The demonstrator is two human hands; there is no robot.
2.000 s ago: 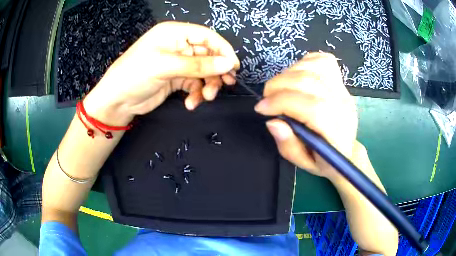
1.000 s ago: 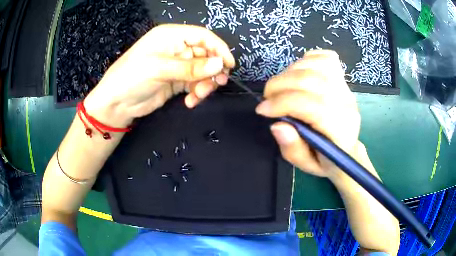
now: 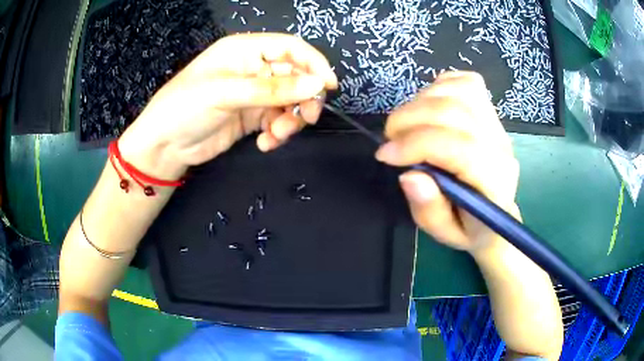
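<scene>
My left hand [image 3: 243,99] is over the near edge of the long parts tray, thumb and index finger pinched on a tiny piece, mostly hidden. A small silver glint shows below the fingertips. My right hand [image 3: 455,158] holds a slim dark blue-black pick-up pen [image 3: 515,229], its thin tip touching or almost touching the left fingertips. The near tray [image 3: 282,316] lies below the hands with a small scattered group of black and silver pieces [image 3: 262,236]. Black pieces [image 3: 141,53] are heaped at the left of the long tray, silver pins [image 3: 385,42] in the middle and right.
The long parts tray [image 3: 529,130] spans the far side of the green bench [image 3: 565,176]. A flat black panel [image 3: 46,70] lies at far left. Crumpled clear plastic bags [image 3: 614,92] with a green patch lie at right. Blue ribbed material [image 3: 459,324] shows below the near right edge.
My right hand and the pen have shifted slightly right, and more of the thin tip shows. My left hand has barely moved and still pinches.
</scene>
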